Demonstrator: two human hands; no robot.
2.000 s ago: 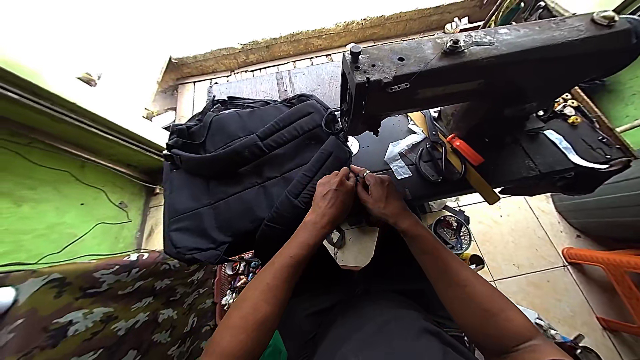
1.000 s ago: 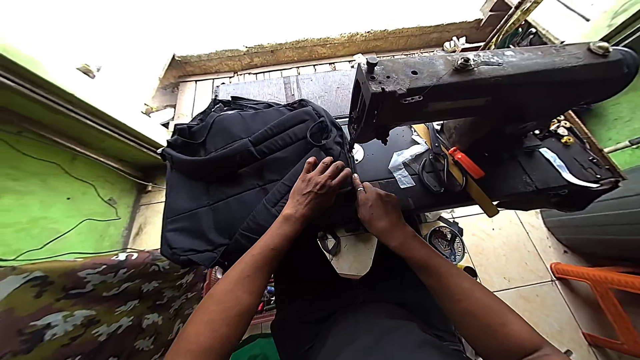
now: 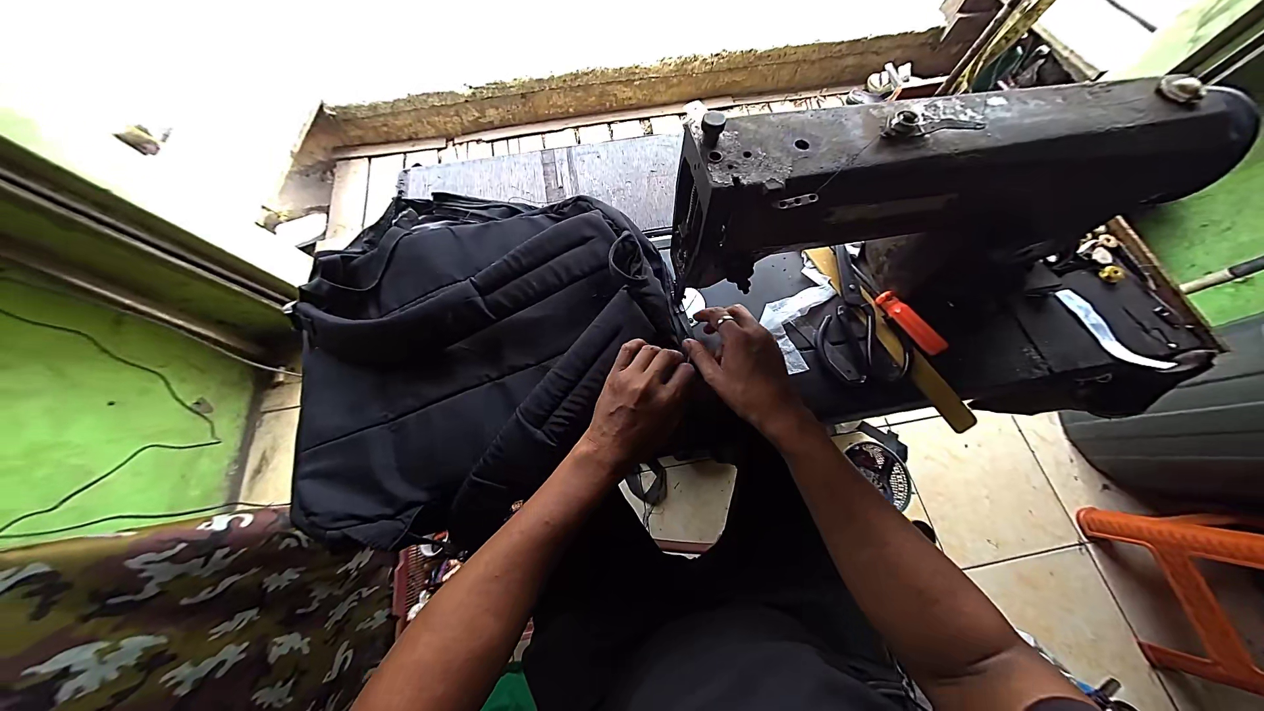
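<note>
A black fabric backpack (image 3: 425, 365) lies with its padded straps up on the sewing machine's bed, left of the machine head. Curled fingers of my left hand (image 3: 640, 395) grip the backpack's edge near the needle area. Close beside it, my right hand (image 3: 743, 363), with a ring on one finger, pinches the same edge; the fingertips partly hide the fabric. The old black sewing machine (image 3: 849, 178) reaches in from the right, its needle end just above the edge of the bag.
Right of my hands lie black-handled scissors (image 3: 845, 341), a yellow ruler (image 3: 933, 390), an orange-handled tool (image 3: 910, 322) and a clear plastic scrap (image 3: 790, 316). An orange plastic stool (image 3: 1185, 553) stands at the lower right. Camouflage cloth (image 3: 188, 612) is at lower left.
My left hand, flat with spread fingers on the bag one second ago, is now curled at its edge. My right hand has moved up along the edge toward the needle area.
</note>
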